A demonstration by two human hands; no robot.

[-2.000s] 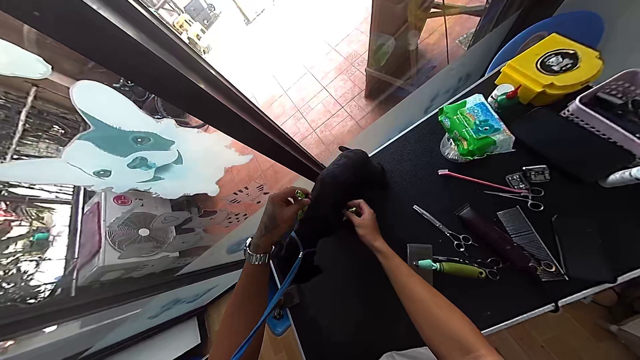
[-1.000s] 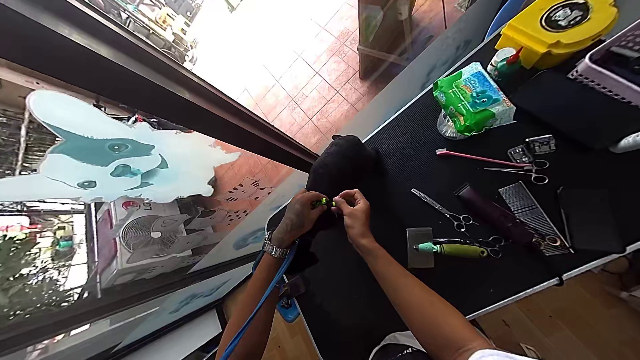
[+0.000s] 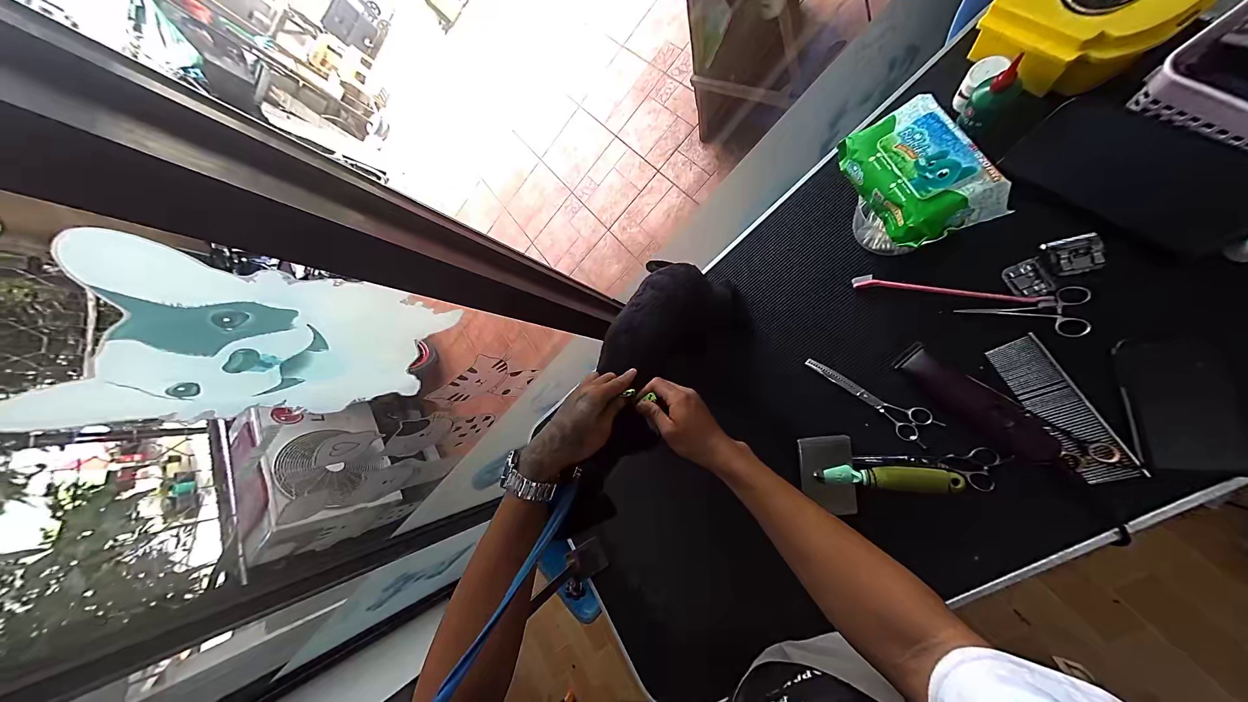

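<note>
A small black animal, seemingly a dog (image 3: 668, 307), is at the window side of the black grooming table (image 3: 712, 595); its head and legs are hard to make out. My left hand (image 3: 577, 427), with a metal watch (image 3: 528, 478) on the wrist, rests at its near end, fingers closed on a thin green-and-black band (image 3: 631, 393). Close beside it, my right hand (image 3: 685, 421) pinches another green bit of what seems the same band. My fingers hide most of it. A blue cord (image 3: 507, 604) runs along my left forearm.
Thinning shears (image 3: 868, 398), a dark clipper (image 3: 975, 405), a steel comb (image 3: 1063, 409), a green-handled slicker brush (image 3: 877, 478), a hemostat (image 3: 1038, 312), a pink toothbrush (image 3: 946, 291) and a wipes pack (image 3: 921, 175) lie to the right. A glass window frame (image 3: 390, 205) borders the left.
My right hand has moved from the dog's side to beside my left hand, and their fingertips now nearly meet at the band. The dog stays on the table by the window.
</note>
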